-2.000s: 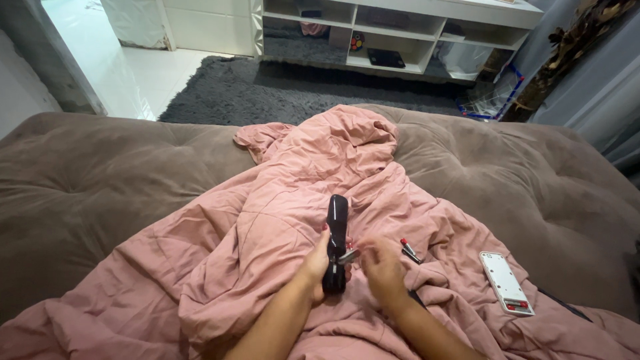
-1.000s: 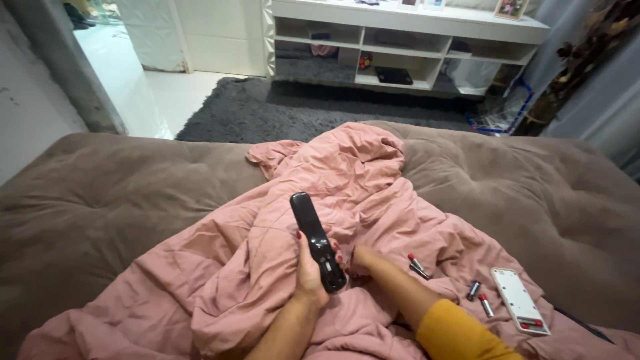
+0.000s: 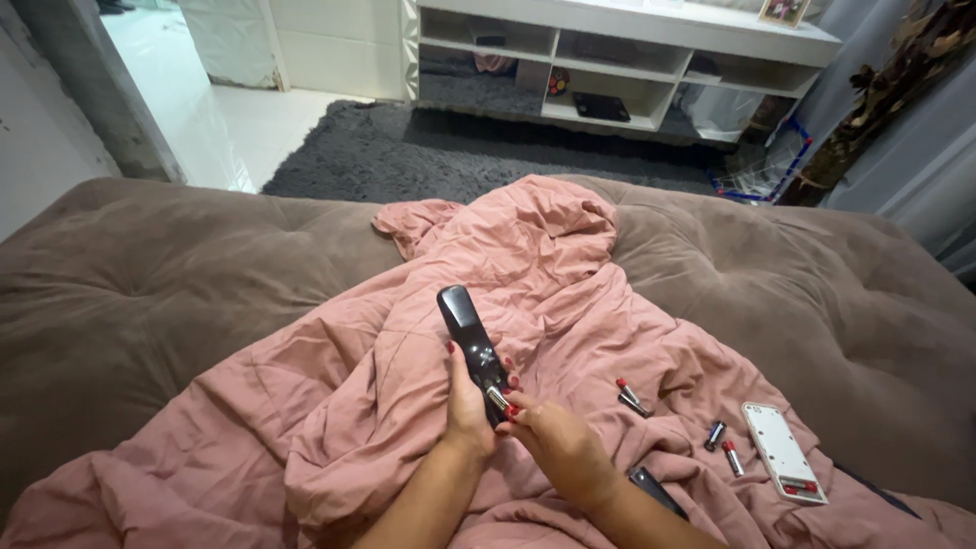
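A black remote control (image 3: 474, 343) lies in my left hand (image 3: 469, 404), its far end tilted up and left. My right hand (image 3: 560, 442) pinches a small battery (image 3: 499, 400) at the remote's near end, where the compartment is. On the pink blanket to the right are two batteries side by side (image 3: 632, 399), a dark battery (image 3: 715, 435) and a red-tipped battery (image 3: 733, 458). A white remote control (image 3: 779, 450) with red batteries in its uncovered compartment lies beyond them. Partly hidden by my right forearm is a black object (image 3: 654, 488).
The pink blanket (image 3: 366, 374) lies rumpled under my arms, over a brown tufted sofa or bed (image 3: 229, 252). Past its edge are a dark shaggy rug (image 3: 366, 152) and a white shelf unit (image 3: 625, 46). A blue-edged frame with netting (image 3: 797, 164) stands by the grey curtain.
My right hand, lower and right of the remote a second ago, is now at its near end with a battery in its fingers. My left hand keeps hold of the remote.
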